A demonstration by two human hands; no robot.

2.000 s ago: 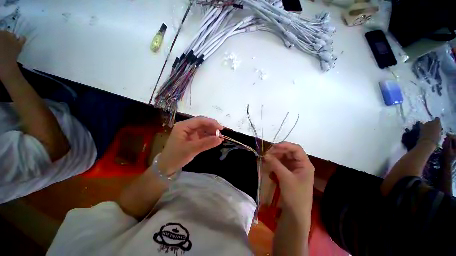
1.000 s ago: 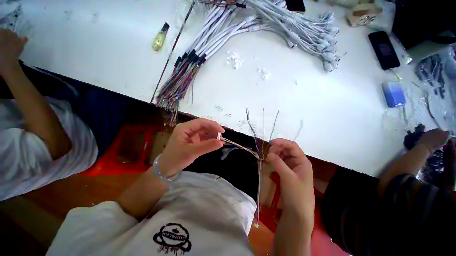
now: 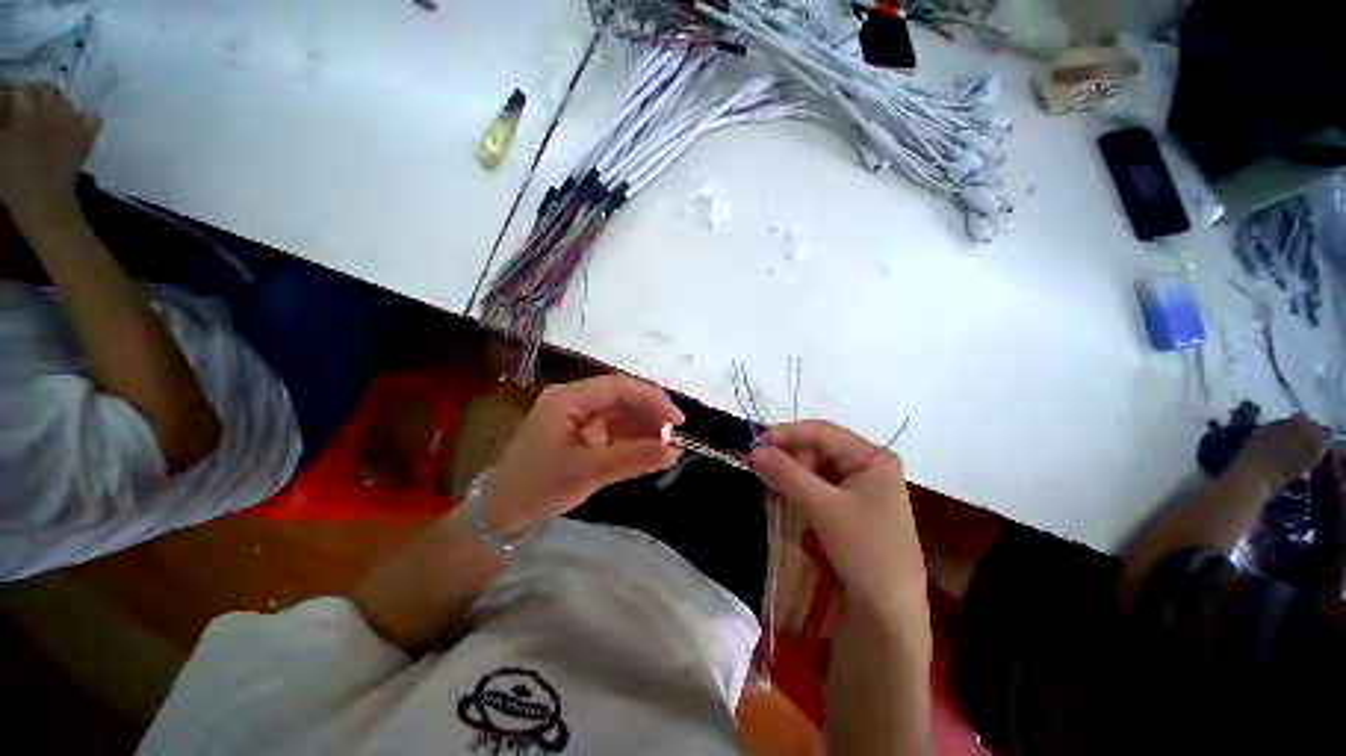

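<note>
My left hand (image 3: 591, 443) pinches a tiny white connector housing (image 3: 670, 436) between thumb and fingertips. Thin crimped lead wires (image 3: 712, 451) run from the housing to my right hand (image 3: 830, 476), whose thumb and fingers are closed on them. Several loose wire ends fan upward above my right hand, and one sticks out to its right. The sleeved cable (image 3: 772, 591) hangs down from my right hand over the lap. The metal tips on the wires are too small to make out.
A harness bundle (image 3: 768, 104) lies on the white table (image 3: 827, 325), with small white bits (image 3: 709, 204) beside it. A yellow-green bottle (image 3: 502, 130) is left, a phone (image 3: 1143, 183) and blue box (image 3: 1171, 313) right. People's arms show at both sides, with a red stool (image 3: 369, 451) left.
My right hand has moved left, closer to my left hand, and its fingers now cover more of the wires. The wire ends fan differently. The whole view has shifted slightly.
</note>
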